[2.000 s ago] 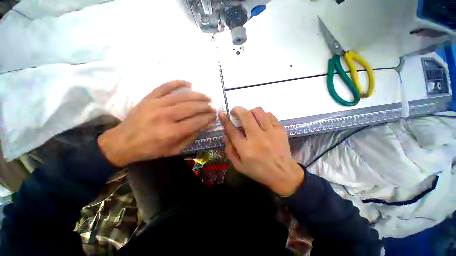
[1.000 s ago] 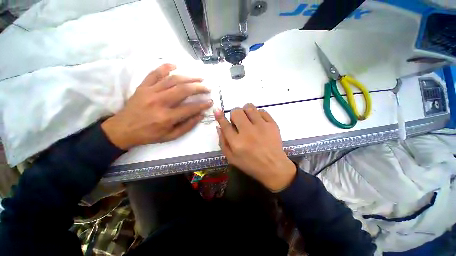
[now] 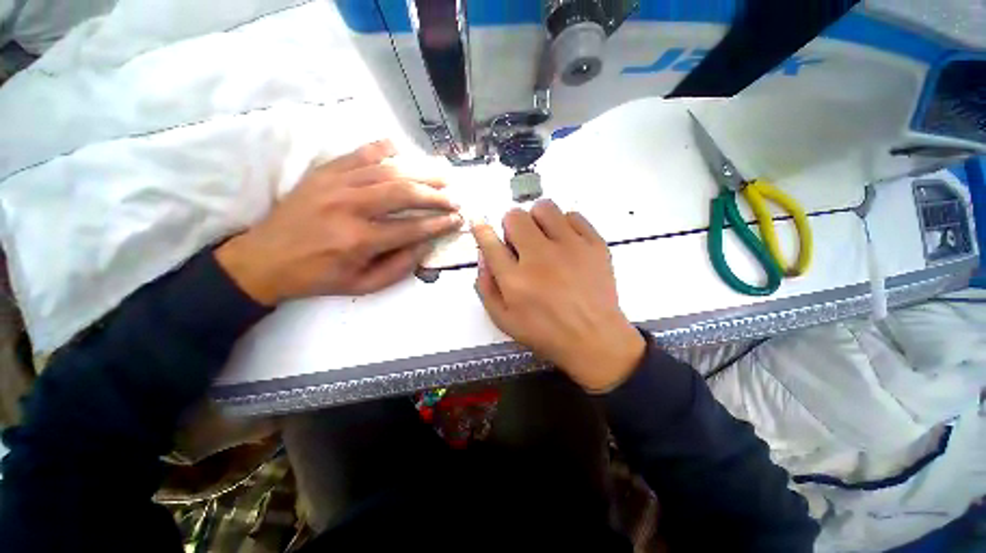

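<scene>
A white padded piece (image 3: 141, 178) with dark seam lines lies on the left of the white table and runs under the sewing machine head (image 3: 487, 65). My left hand (image 3: 351, 221) lies flat on its right part, fingers pointing right, near the presser foot (image 3: 470, 157). My right hand (image 3: 557, 286) rests just right of it, index fingertip at the edge of the piece, other fingers bent, close to my left fingertips. The area by the needle is overexposed, so the cloth edge there is hard to see.
Scissors (image 3: 746, 211) with green and yellow handles lie right of the needle. A keypad (image 3: 943, 219) is set at the table's right end. A grey ruler-like strip (image 3: 692, 328) edges the table. A white padded heap (image 3: 876, 400) lies at the lower right, plaid fabric (image 3: 222, 502) at the lower left.
The padded piece and both hands have moved forward toward the presser foot. The dark line between my hands no longer shows. More of the machine head is in view.
</scene>
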